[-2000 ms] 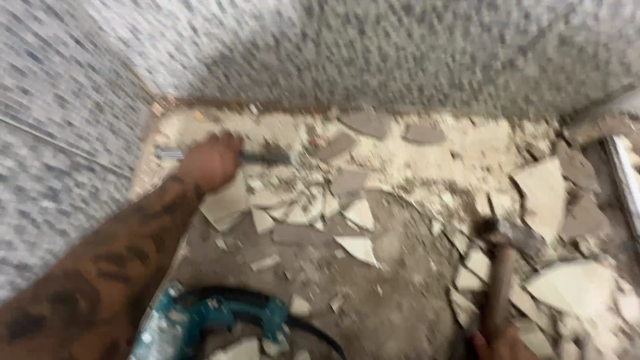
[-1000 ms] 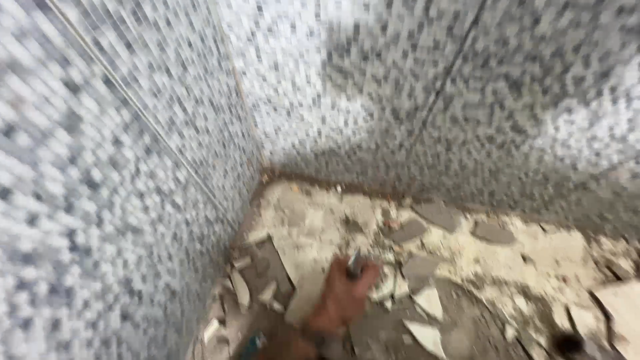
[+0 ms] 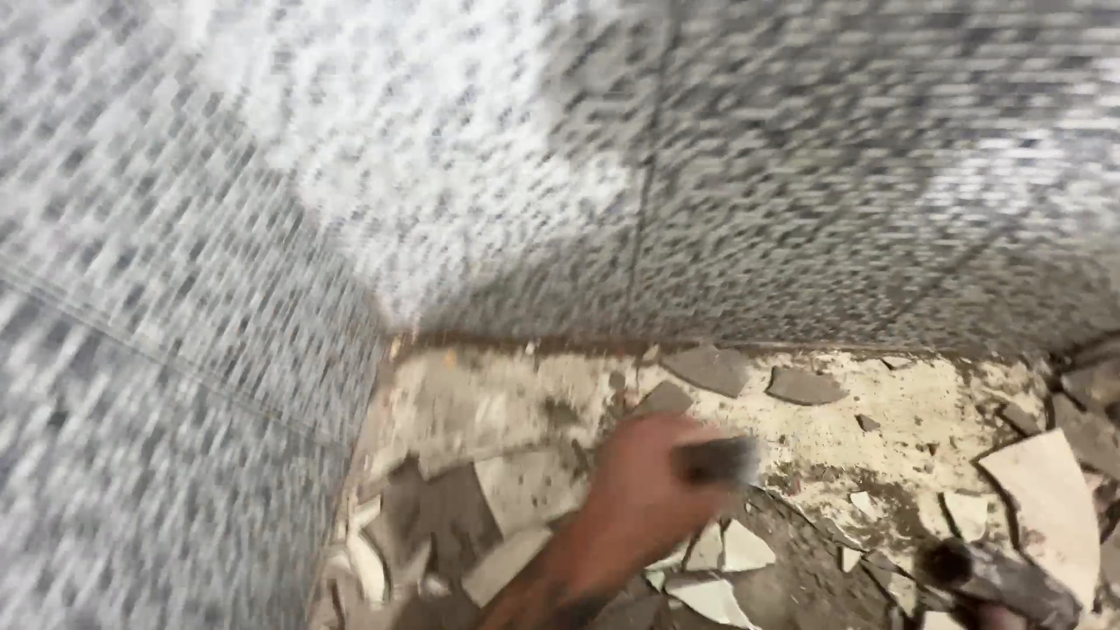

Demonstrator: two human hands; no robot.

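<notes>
My left hand (image 3: 647,477), with a tattooed forearm, is closed around a metal chisel (image 3: 717,459). The chisel's blunt end points to the right, and its other end is hidden by the hand. Around that hand lie broken floor tile pieces (image 3: 713,599) and a strip of pale old adhesive (image 3: 840,429). At the lower right is a hammer (image 3: 1006,582), its head blurred above broken tile. My right hand (image 3: 993,617) shows only as a small patch at the bottom edge, on the hammer's handle.
Mosaic-patterned tiled walls rise at the left (image 3: 175,437) and behind (image 3: 787,219), meeting at a corner. Loose shards (image 3: 709,369) lie along the foot of the back wall. A large pale shard (image 3: 1050,507) is at the right, and more rubble lies at the lower left.
My left hand has moved away from the left wall with the chisel. The view has swung; the teal power tool seen two seconds ago is out of view.
</notes>
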